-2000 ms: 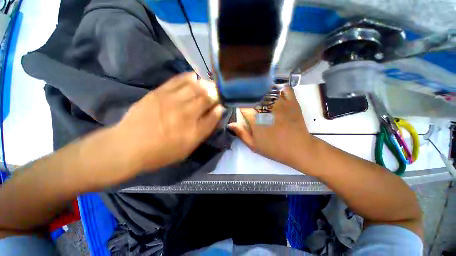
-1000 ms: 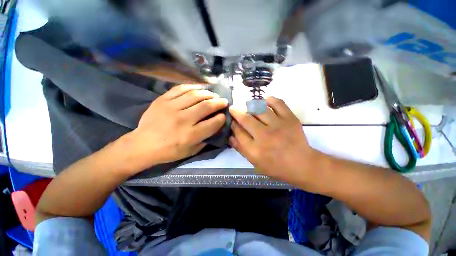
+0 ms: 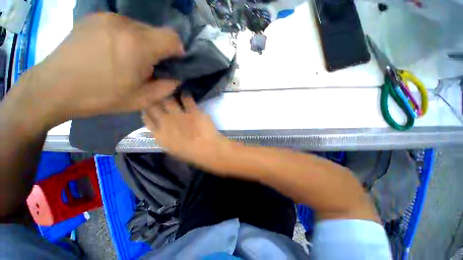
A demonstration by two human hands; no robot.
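The dark grey garment piece (image 3: pixel 205 63) lies bunched on the white table left of the needle area, with a raised fold reaching toward the presser foot (image 3: pixel 233 33). My left hand (image 3: pixel 109 63), blurred, pinches the cloth between thumb and fingers, lifted above the table. My right hand (image 3: pixel 177 122) is just below it, fingertips at the lower edge of the cloth by my left thumb; the fingertips are partly hidden. More grey cloth (image 3: pixel 104 133) lies flat under my hands to the table's front edge.
A black smartphone (image 3: pixel 342 33) and scissors with green and yellow handles (image 3: pixel 393 101) lie at the right. A ruler strip (image 3: pixel 304 138) runs along the front edge. Below are a red stool (image 3: pixel 76 190) and blue crates (image 3: pixel 419 198) with grey cloth.
My hands have moved left, away from the needle, and my left hand has risen with the cloth. The right hand has crossed to beside the left. The camera view has shifted, showing more below the table.
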